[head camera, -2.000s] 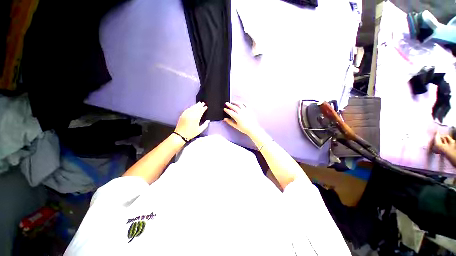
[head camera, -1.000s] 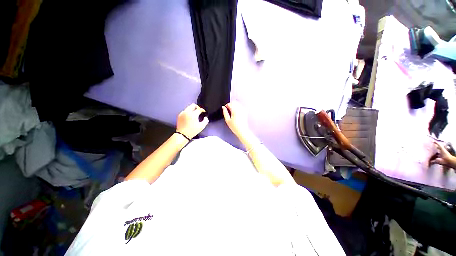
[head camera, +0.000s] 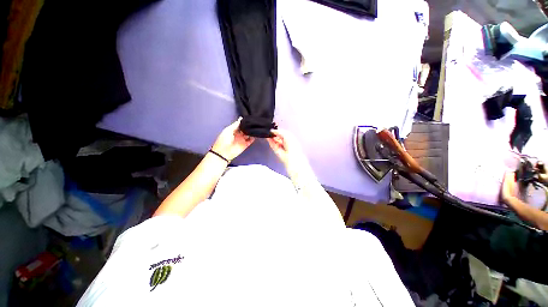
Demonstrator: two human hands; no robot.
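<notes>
A long black sleeve piece lies on the lilac table cover, running away from me. Its narrow near end is folded up into a short band. My left hand grips the left corner of this folded end. My right hand grips its right corner, with fingertips partly under the cloth. The steam iron stands parked to the right, out of my hands, beside the ridged rest pad.
A black cloth heap hangs over the left table edge. A flat black stack and a pale scrap lie beyond. The iron's hose runs right. Another person's arm is at the second table.
The sleeve's near end, flat earlier, is now folded up into a band. My fingers have moved from on top of the cloth to gripping its end corners. The other person's hands have moved.
</notes>
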